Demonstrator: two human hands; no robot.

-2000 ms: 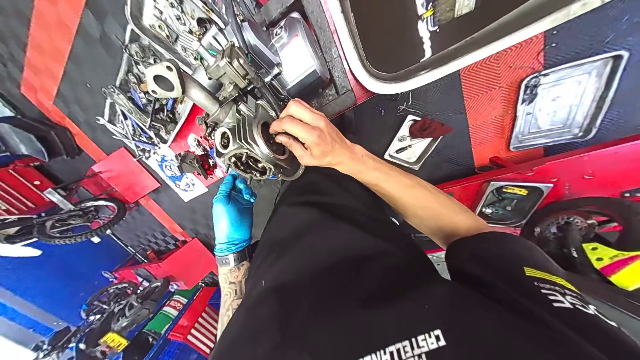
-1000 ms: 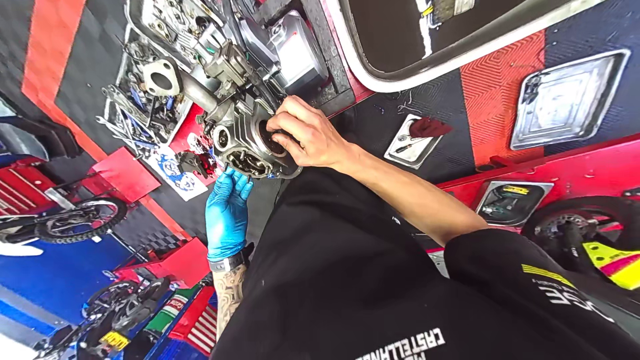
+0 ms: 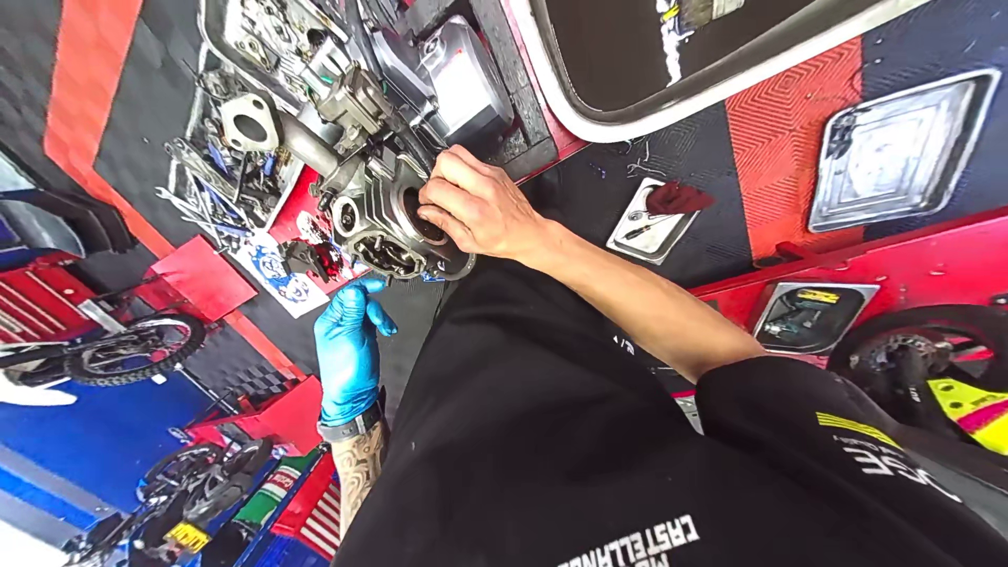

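Observation:
A finned metal cylinder head (image 3: 386,220), part of a small engine, has a large round opening at its right side and a lower cavity with metal parts inside. My bare right hand (image 3: 476,206) holds it by the rim of the round opening, fingers curled there, with some fingertips hidden. Below the head is my left hand (image 3: 348,339), in a blue glove, its thumb and forefinger apart and nothing visible between them. A metal pipe with a flange (image 3: 250,122) and a carburettor-like body (image 3: 354,98) stand above and to the left of the head.
Wrenches (image 3: 206,177) and loose parts lie upper left, by a printed sheet (image 3: 287,276). A large white-rimmed tray (image 3: 579,122) is at top. Farther right are a small tray (image 3: 657,244) with a dark red cloth (image 3: 677,198) and a metal tray (image 3: 898,150) on the floor.
My left hand has drawn down a little from the lower edge of the cylinder head, and its fingers have parted. My right hand has stayed at the round opening.

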